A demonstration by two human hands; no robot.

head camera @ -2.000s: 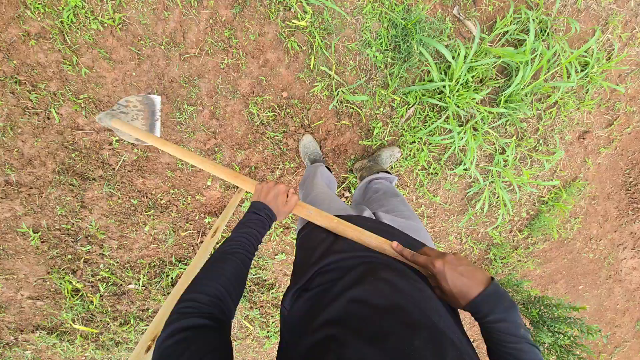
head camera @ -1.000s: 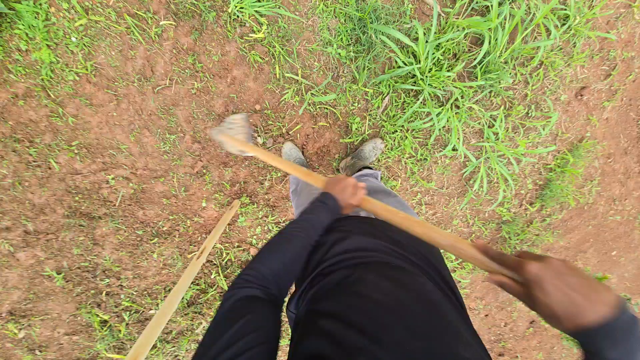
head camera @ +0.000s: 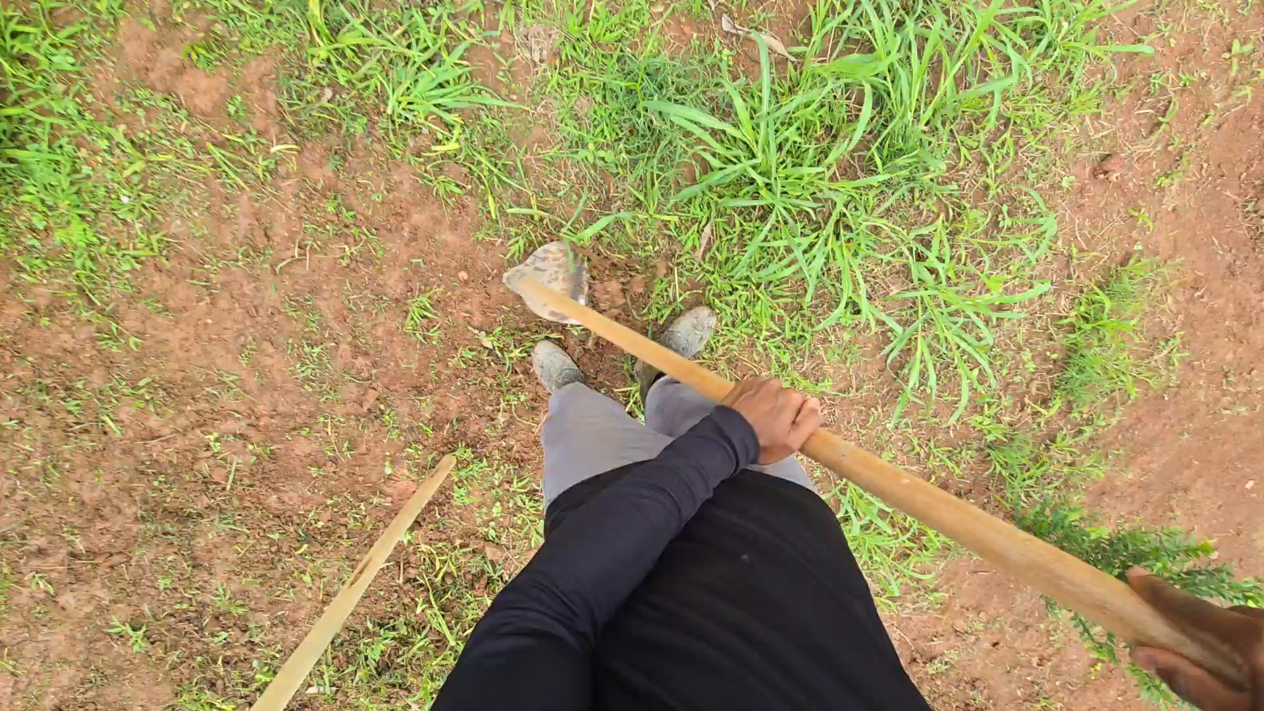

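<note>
A hoe with a soil-marked metal blade (head camera: 555, 280) and a long wooden handle (head camera: 948, 515) slants across my body. My left hand (head camera: 774, 419) is closed around the middle of the handle, in front of my thighs. At the lower right edge of the view, my right hand (head camera: 1197, 637) grips the handle's rear end; part of this hand is cut off by the frame. The blade is just beyond the toes of my shoes, by the edge of the grass; whether it touches the soil I cannot tell.
A long wooden strip (head camera: 357, 585) lies on the ground at the lower left. My soiled shoes (head camera: 688, 331) stand on reddish soil (head camera: 247, 326) with sparse weeds. Taller grass (head camera: 790, 168) grows ahead and to the right, and a small leafy plant (head camera: 1106, 548) is near my right hand.
The hoe blade has moved from the far left to just ahead of my shoes. Both hands have shifted right with the handle, my right hand out to the frame's edge. The view has shifted somewhat.
</note>
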